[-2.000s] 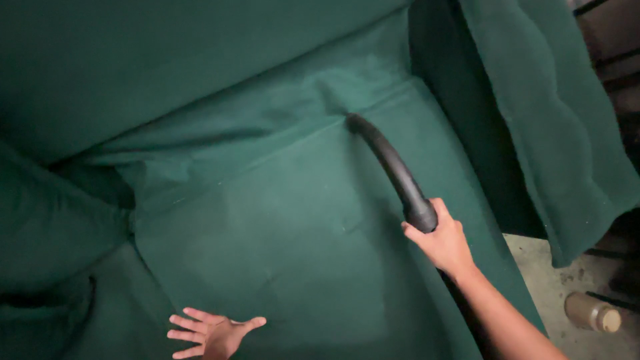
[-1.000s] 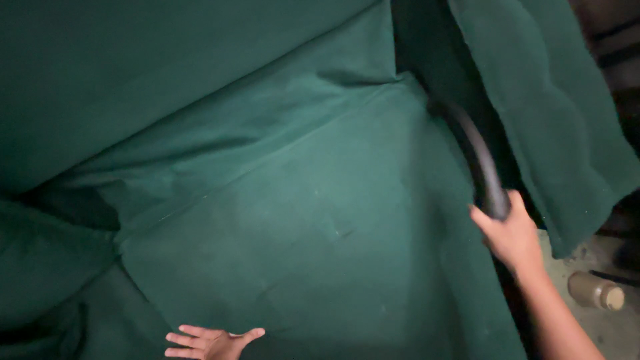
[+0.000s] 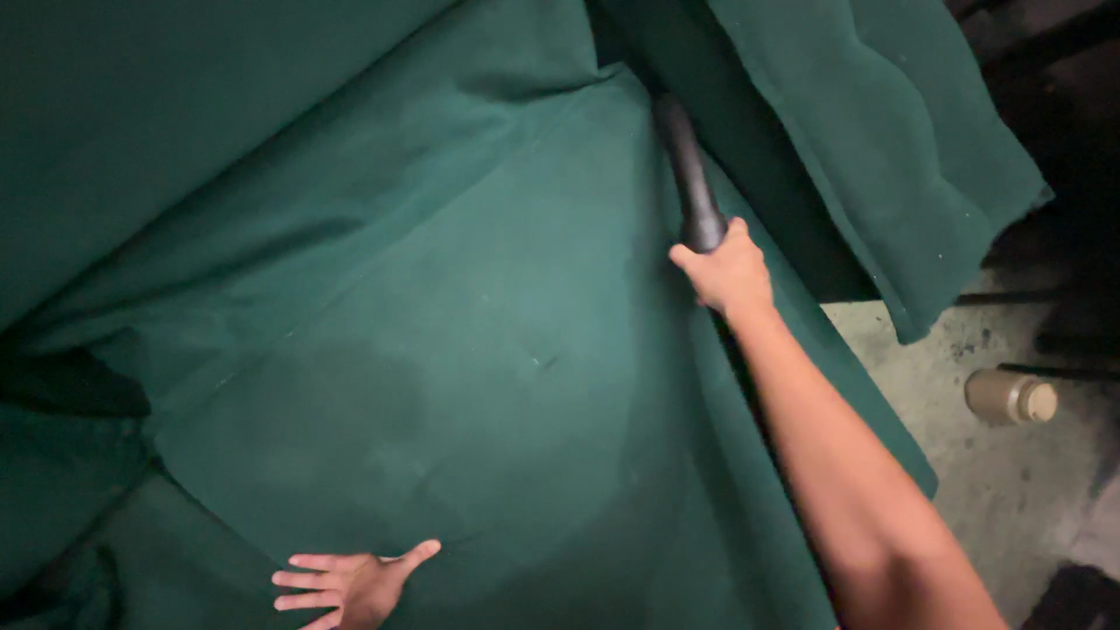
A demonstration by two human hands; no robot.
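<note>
My right hand grips a black curved plastic vacuum cleaner wand. Its far end lies at the right edge of the green sofa seat cushion, by the crevice beside the armrest; the very tip is dark and hard to make out. A dark hose or tube runs back under my right forearm, mostly hidden. Low in the view, my left hand has its fingers spread over the near part of the seat, holding nothing. Whether it presses on the fabric I cannot tell.
Loose green fabric lies in folds along the backrest. A green padded flap hangs over the armrest at the right. Beyond the sofa, a jar with a pale lid lies on its side on the concrete floor. Dark bars stand at the upper right.
My right hand has carried the wand from the rear middle of the seat cushion to its right edge by the armrest. My left hand stays spread low in the view.
</note>
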